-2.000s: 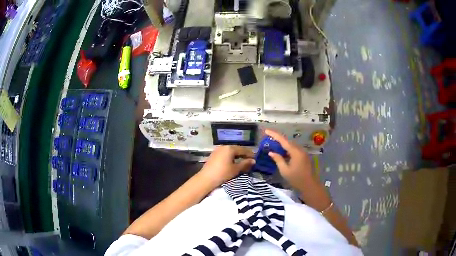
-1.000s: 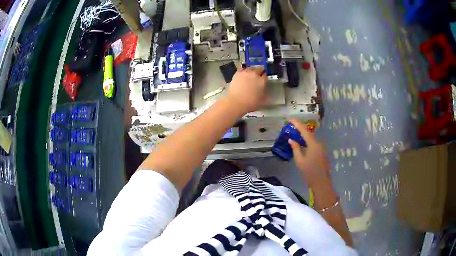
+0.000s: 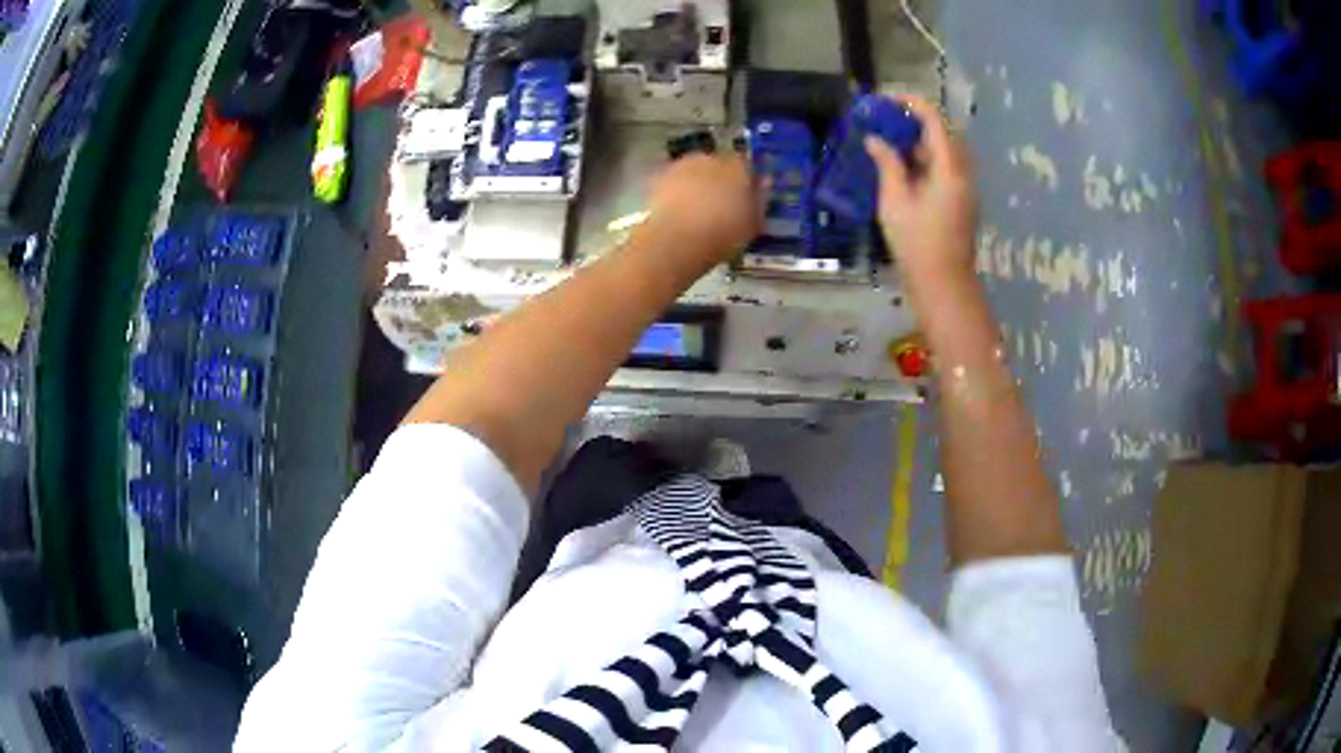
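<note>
My right hand [image 3: 930, 191] holds a blue phone unit [image 3: 856, 159] tilted over the right side of the right fixture [image 3: 806, 266]. A second blue phone unit [image 3: 781, 180] lies in that fixture. My left hand [image 3: 706, 203] is at the left edge of the right fixture, beside the unit in it; its fingertips are blurred and I cannot tell whether they grip anything. The left fixture [image 3: 513, 186] holds another blue phone unit [image 3: 538, 115].
The off-white machine [image 3: 427, 316] has a lit control screen [image 3: 672, 341] and a red emergency stop [image 3: 912, 358] at its front. A blister tray [image 3: 294, 368] of blue units lies left. A yellow-green marker [image 3: 331, 140] and a red pouch [image 3: 394, 62] lie behind it.
The right fixture has slid toward me. My right hand has raised its blue unit from the machine's front edge to beside the fixture. My left hand has shifted slightly left and up.
</note>
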